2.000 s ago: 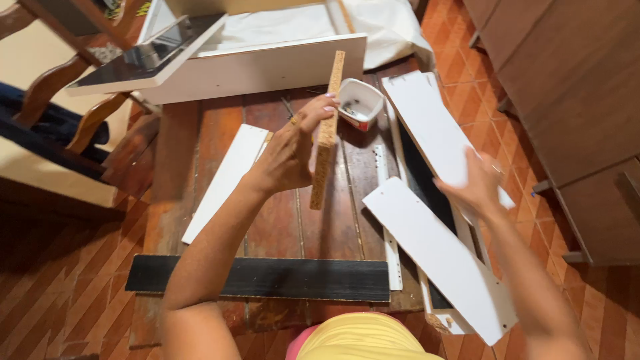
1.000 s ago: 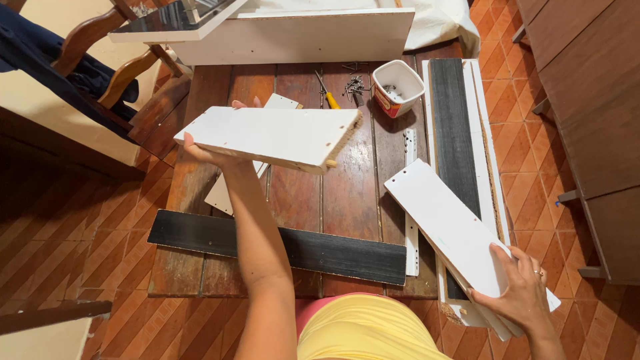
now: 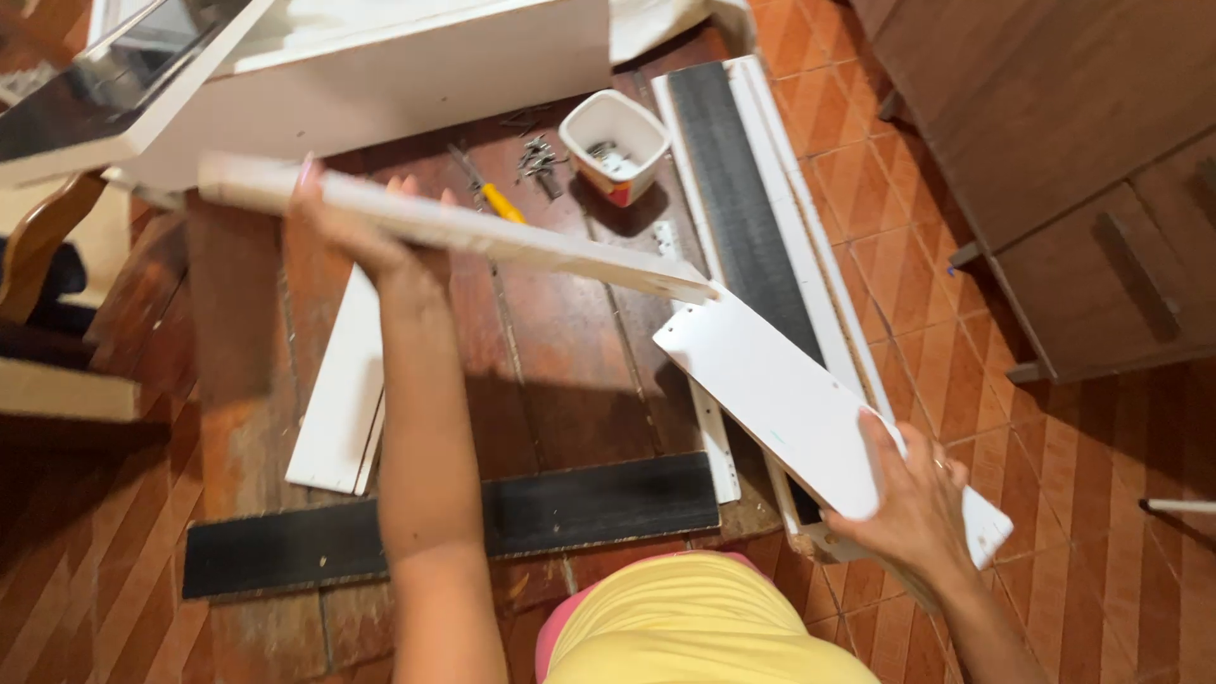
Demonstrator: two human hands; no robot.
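Note:
My left hand (image 3: 366, 223) grips a white board (image 3: 532, 242), blurred and seen nearly edge-on, above the wooden table. Its right end overlaps the corner of a second white board (image 3: 779, 389) in view; whether they touch I cannot tell. My right hand (image 3: 912, 494) is closed around that second board, which slants over the right table edge and has small holes. Under my left forearm lies a narrow white board (image 3: 337, 399). A black board (image 3: 598, 503) runs along the near edge. Long white pieces and a black panel (image 3: 741, 190) lie at the right.
A white plastic tub (image 3: 617, 142) holds small hardware. Beside it are loose screws (image 3: 539, 161) and a screwdriver with a yellow handle (image 3: 502, 202). A large white panel (image 3: 380, 104) stands at the back. A wooden chair (image 3: 47, 228) is left, a brown cabinet (image 3: 1073, 190) right.
The board in my left hand has turned from showing its broad white face to nearly edge-on. My right hand, on the white boards at the right two seconds ago, now grips the slanting one.

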